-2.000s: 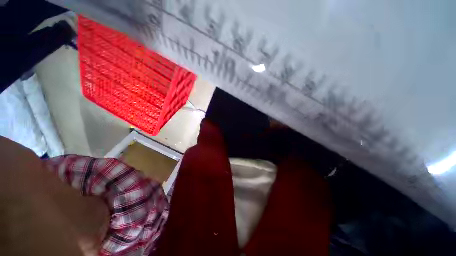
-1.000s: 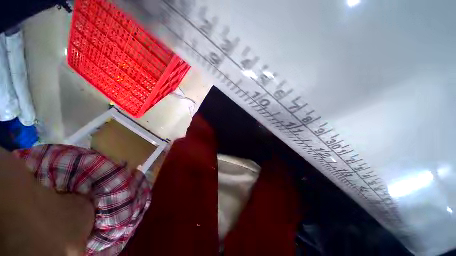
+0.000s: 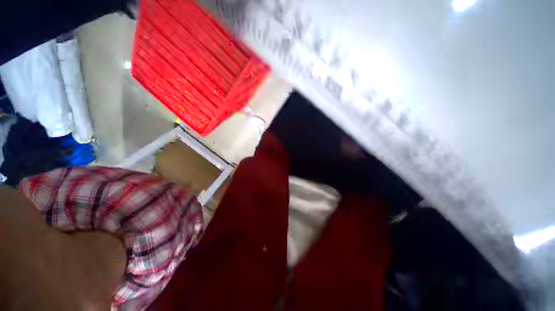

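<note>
No hand is seen working on anything. A blurred bare hand or wrist, which looks like my left hand (image 3: 67, 255), is very close to the camera at the lower left, coming out of a red-and-white checked sleeve cover (image 3: 152, 212). Its fingers are cut off or hidden. My right hand is not visible. Black cloth (image 3: 316, 133) lies in the dark gap over my lap, beside the front edge of the white machine table (image 3: 474, 109). A faint pinkish patch on it is too dark to make out.
A red plastic basket (image 3: 188, 61) stands on the floor at upper left. Below it is a white frame with a brown panel (image 3: 185, 164). White rolled or folded material (image 3: 48, 85) and dark and blue cloth lie at far left. The table's printed scale is blurred.
The view shifts and tilts: the basket and frame first move left, then back right. More dark and blue cloth shows at far left. The checked sleeve stays at lower left.
</note>
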